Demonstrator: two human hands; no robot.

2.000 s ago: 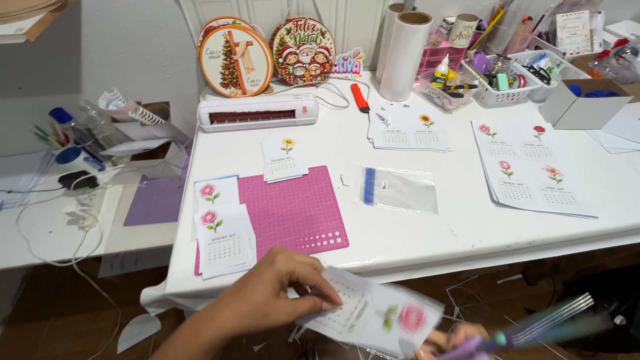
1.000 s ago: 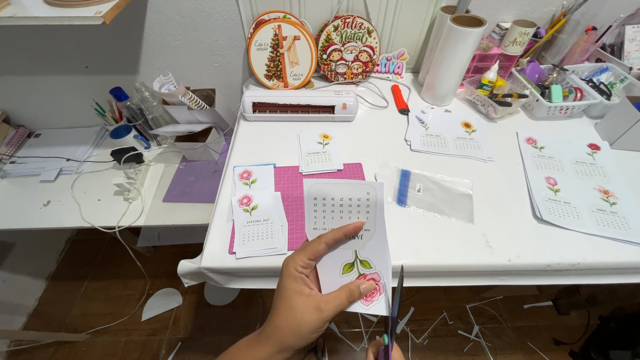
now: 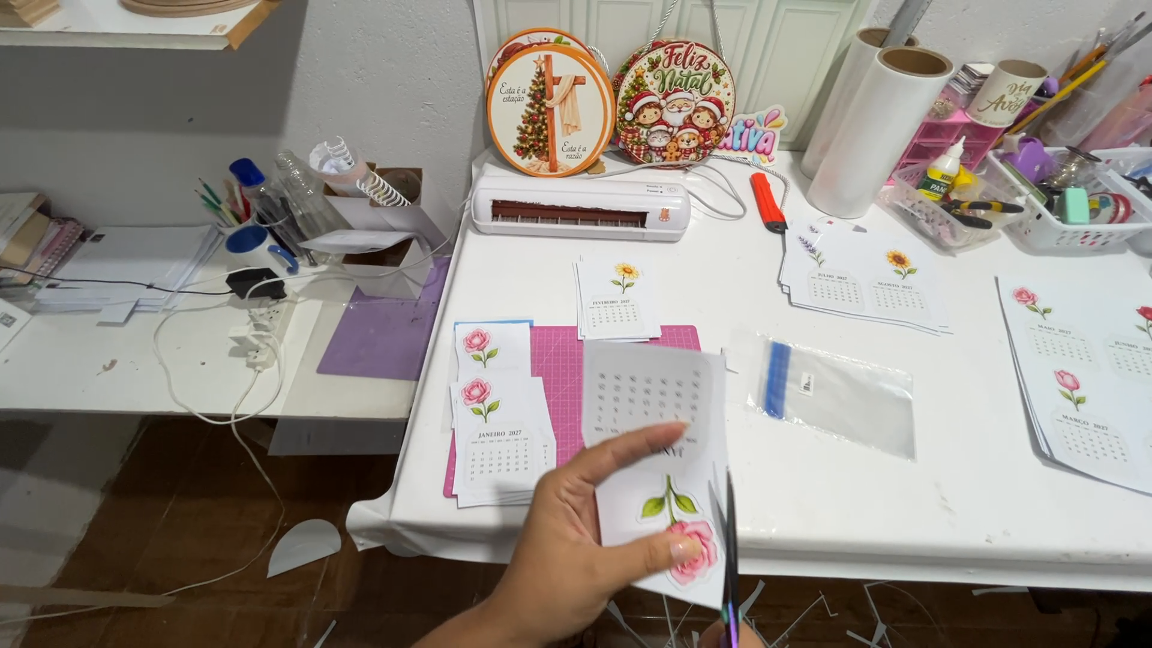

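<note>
My left hand [image 3: 594, 531] grips a paper calendar card [image 3: 661, 486] with a pink rose, held upside down over the table's front edge. My right hand [image 3: 731, 635] shows only at the bottom edge, on a pair of scissors [image 3: 730, 549] whose blades stand along the card's right side. Behind the card lies a pink cutting mat [image 3: 562, 351], partly covered by rose calendar cards [image 3: 504, 450] at its left and a stack of yellow-flower cards [image 3: 616, 301] at its top.
A clear plastic bag [image 3: 846, 400] lies right of the mat. Farther back are a white laminator [image 3: 580, 209], a red cutter [image 3: 768, 202], and sheets of flower calendars [image 3: 855, 279]. More calendar sheets [image 3: 1071, 378] lie at the right. Paper scraps [image 3: 873, 612] litter the floor.
The card has turned from lying sideways to upright in my left hand. The scissors have come from the right to the card's right edge. The view has shifted.
</note>
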